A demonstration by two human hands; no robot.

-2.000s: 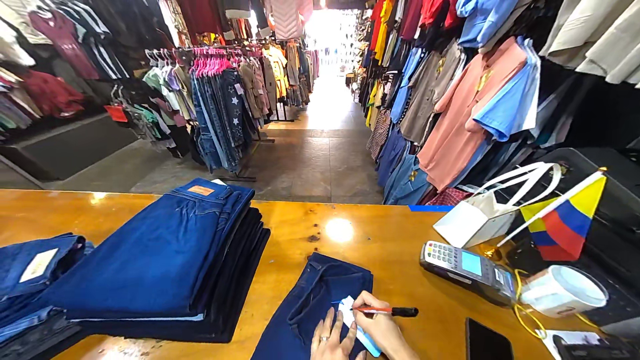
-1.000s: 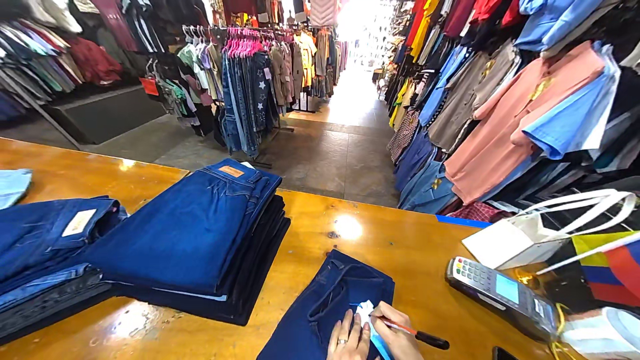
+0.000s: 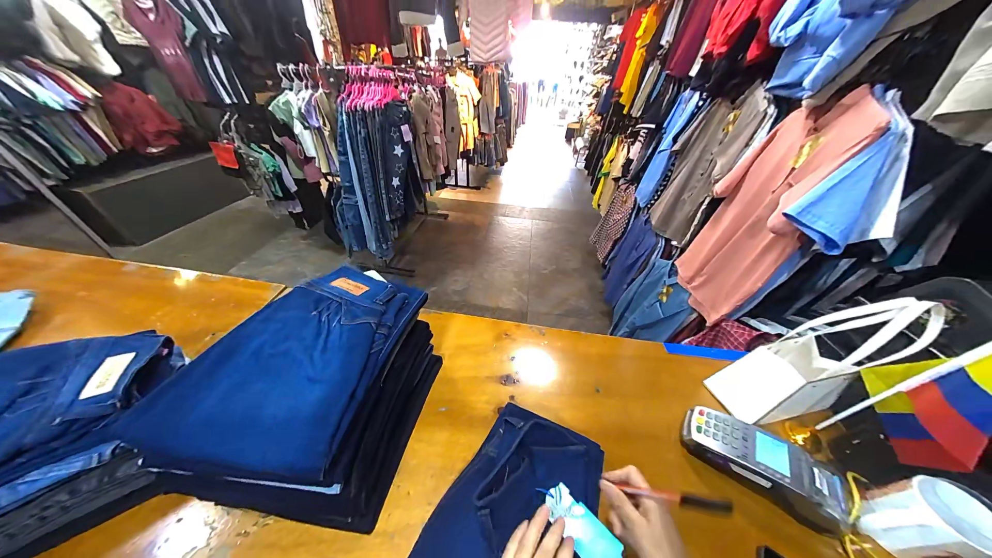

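Dark blue jeans [image 3: 504, 473] lie folded on the wooden counter [image 3: 612, 387] at the bottom middle. On them rests a light blue tag [image 3: 590, 533] with a whitish, crumpled upper end. The fingers of my left hand [image 3: 540, 536] press on the tag's left side. My right hand [image 3: 639, 515], at the tag's right, grips a red pen with a black end [image 3: 674, 498], its black end pointing right. The pen's other end is hidden by the fingers. Both hands are cut off by the lower frame edge.
Left of the hands stands a tall stack of folded jeans [image 3: 271, 387], beside a lower denim pile [image 3: 62, 395]. At right are a card terminal [image 3: 763, 457], a white paper bag [image 3: 763, 384], a small flag [image 3: 938, 411] and a white cup [image 3: 922, 515]. Clothes racks line the aisle beyond.
My right hand has shifted slightly away from the tag, and the pen now lies nearly level. More of the light blue tag shows. The view has swung left since the oldest frame.
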